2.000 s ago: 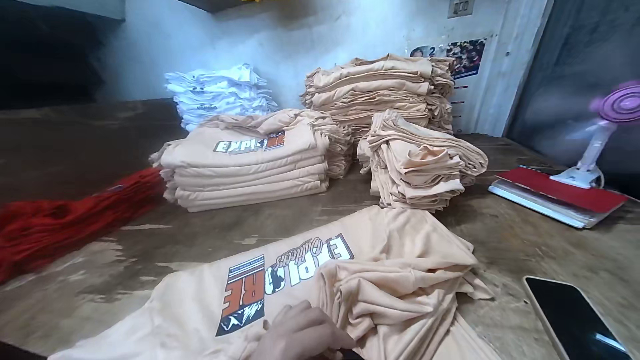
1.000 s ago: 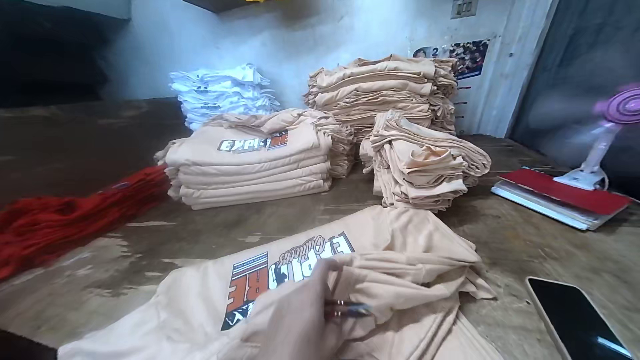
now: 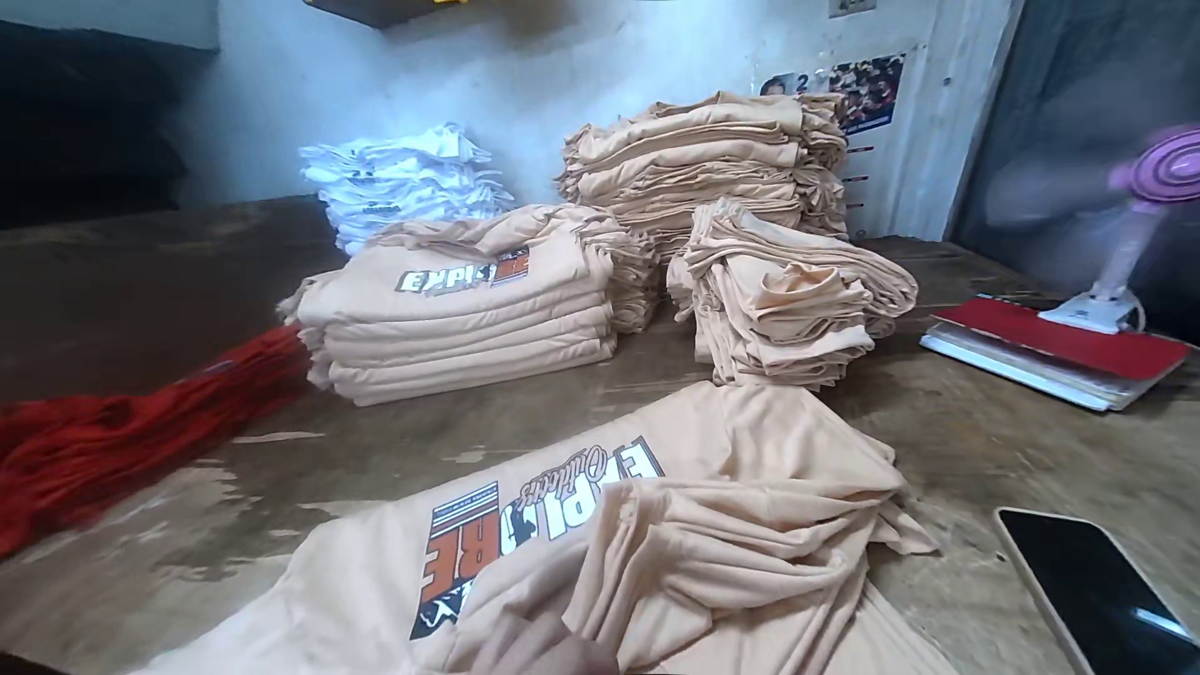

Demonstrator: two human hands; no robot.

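Observation:
A peach T-shirt with a printed front lies spread across the near table, with layered, bunched folds over its right part. At the bottom edge, a blurred hand, apparently my left hand, rests against the shirt's fabric beside these folds. Only its fingers and knuckles show, so its grip is unclear, and no tool is visible in it. My right hand is not in view. Beyond the shirt stand a stack of folded printed peach shirts and a smaller peach pile.
Behind are a tall peach garment stack and a white garment stack. Red cloth lies at left. At right are a smartphone, a red folder on papers and a pink fan on the wooden table.
The visible hand has moved down towards the bottom edge from over the print. A small dark and red tool beside it one second ago no longer shows. The bunched folds now cover more of the print.

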